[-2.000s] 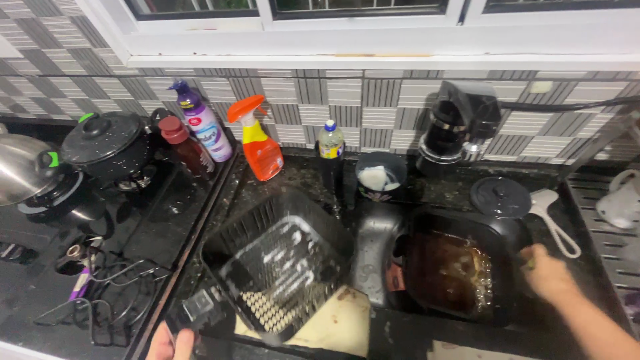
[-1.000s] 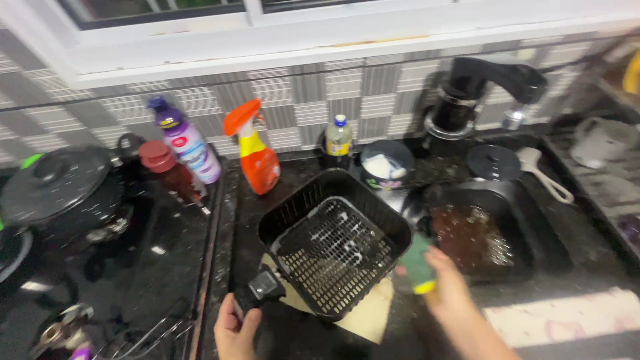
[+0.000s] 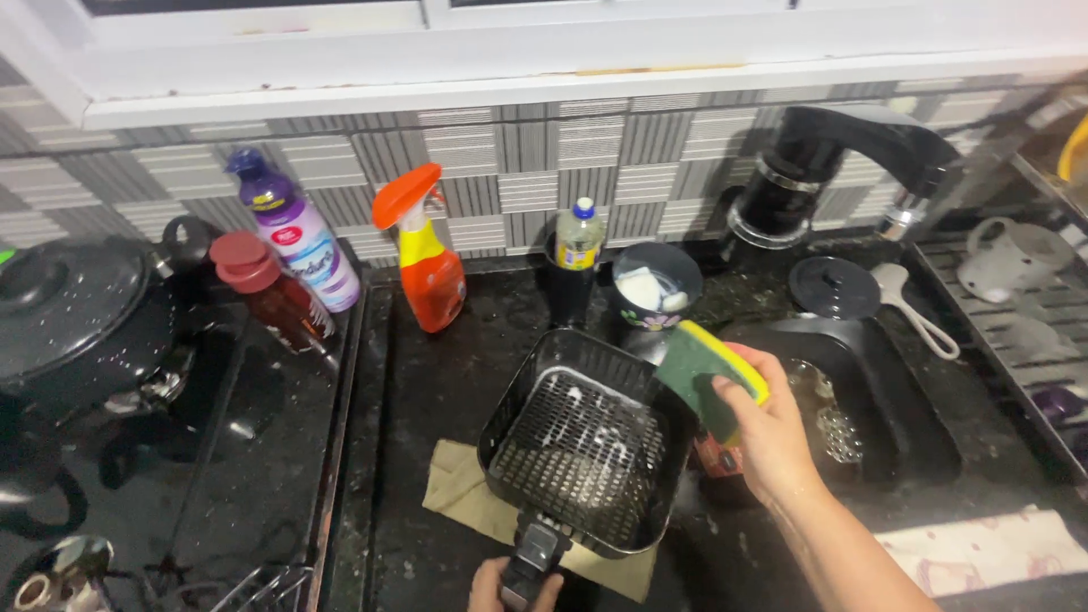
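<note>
My left hand (image 3: 514,586) grips the handle of a black air fryer basket (image 3: 586,459) at the bottom middle. Soap suds lie on the basket's perforated floor, and a beige cloth (image 3: 459,493) shows under it. At the basket's right rim, my right hand (image 3: 765,416) holds a green and yellow sponge (image 3: 701,374), its green side facing the basket. Right of that hand is the sink (image 3: 909,408), with a black container of brownish, bubbly water in it. A black bowl (image 3: 659,276) with white pieces inside stands behind the sponge.
A red spray bottle (image 3: 429,272), a purple bottle (image 3: 297,238) and a dish soap bottle (image 3: 580,238) stand along the tiled wall. The stove with a lidded pot (image 3: 68,314) is at left. A black faucet (image 3: 867,144) and a dish rack (image 3: 1011,331) are at right.
My right hand has come from the far side of the sink to the basket's right rim, with the sponge now plainly in it. The basket has turned while my left hand holds its handle.
</note>
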